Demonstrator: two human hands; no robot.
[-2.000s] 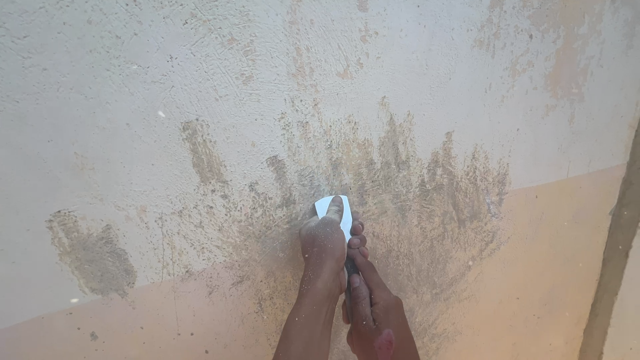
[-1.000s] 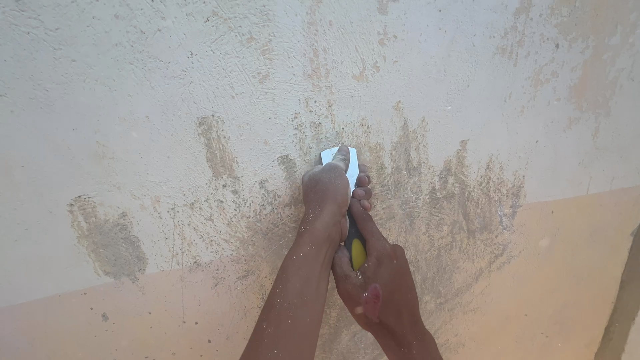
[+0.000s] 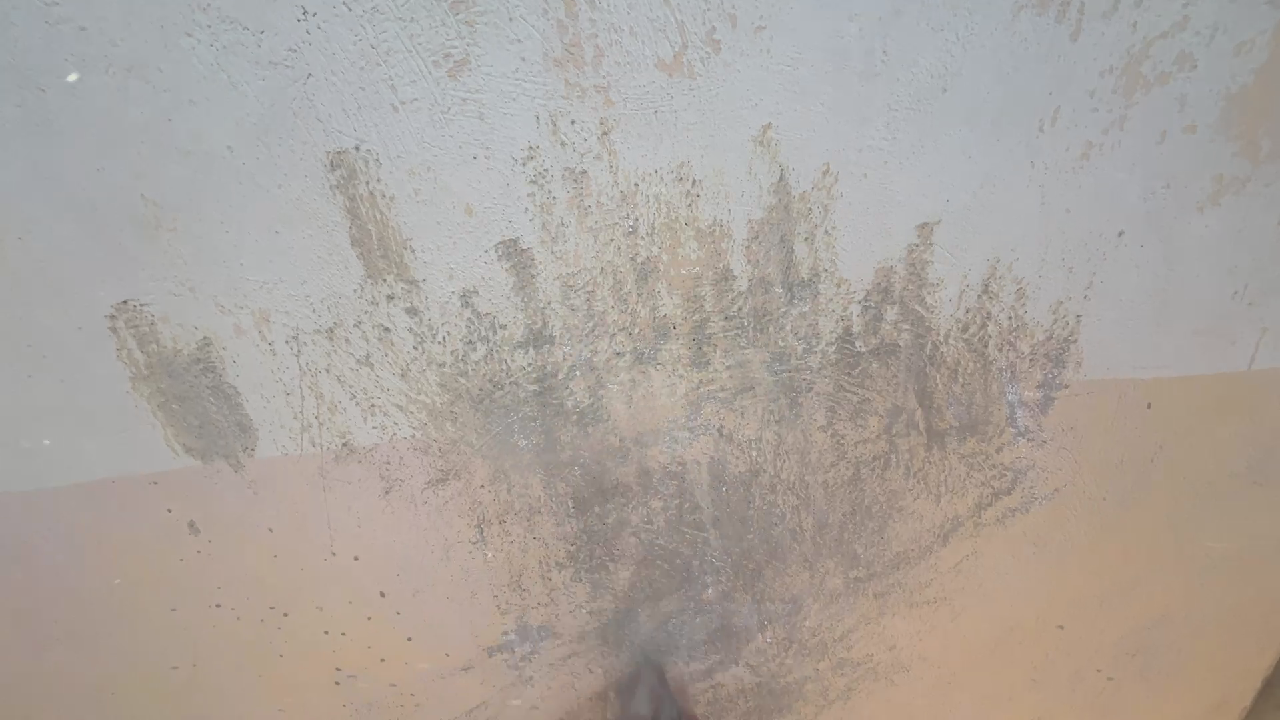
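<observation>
A painted wall (image 3: 250, 220) fills the head view, pale grey-white above and peach-orange below. Across its middle spreads a broad scraped patch (image 3: 680, 400), rough and brown-grey, with streaks reaching up into the pale paint. Two separate scraped marks lie to its left, a narrow upper one (image 3: 372, 220) and a wider lower one (image 3: 190, 390). At the bottom edge, a dark blurred shape looks like part of a hand; which hand it is, and whether it holds anything, I cannot tell. No scraper can be made out.
Peach-coloured worn spots (image 3: 1250, 110) mark the wall at the upper right. Small dark specks dot the lower left. A dark brown edge (image 3: 1272, 695) cuts the bottom right corner.
Both hands, earlier together on a scraper with a black and yellow handle against the scraped patch, have dropped down almost entirely out of view.
</observation>
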